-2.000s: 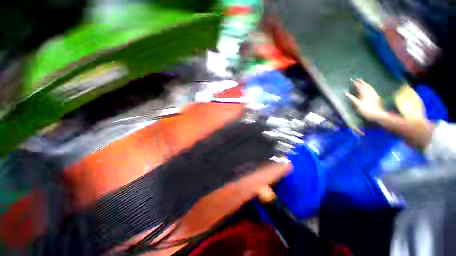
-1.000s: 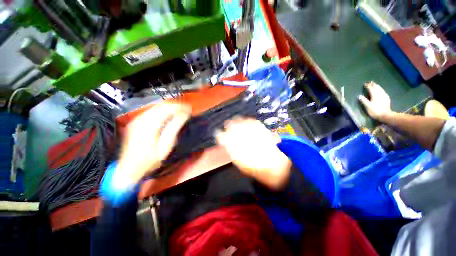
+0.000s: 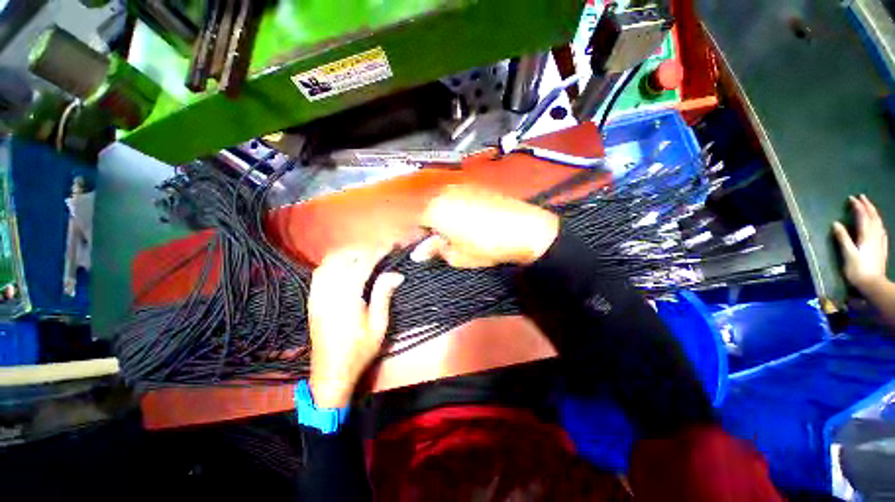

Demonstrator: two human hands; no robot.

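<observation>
A dense bundle of black cables (image 3: pixel 451 294) lies across the red-brown board (image 3: pixel 334 221). Silvery and white cable ends (image 3: pixel 726 238) fan out at the right. Small dark cable ends (image 3: pixel 182 196) cluster at the far left. My left hand (image 3: pixel 345 309), with a blue band at the wrist, is over the middle of the bundle, thumb and fingers around a few black cables. My right hand (image 3: pixel 491 227) is just to the right, its bent fingertips pinching the same few cables. The exact grip is partly hidden by the fingers.
The green platen (image 3: pixel 393 69) with its label spans above the board. Pliers with white-blue handles (image 3: pixel 559 155) lie at the board's right rear. Blue bins (image 3: pixel 785 328) stand below right. Another person's hand (image 3: pixel 866 245) rests by the green-topped bench (image 3: pixel 795 118) at right.
The view has turned and moved closer over the board. My hands, blurred and apart above the bundle before, are now close together with a few cables between their fingers.
</observation>
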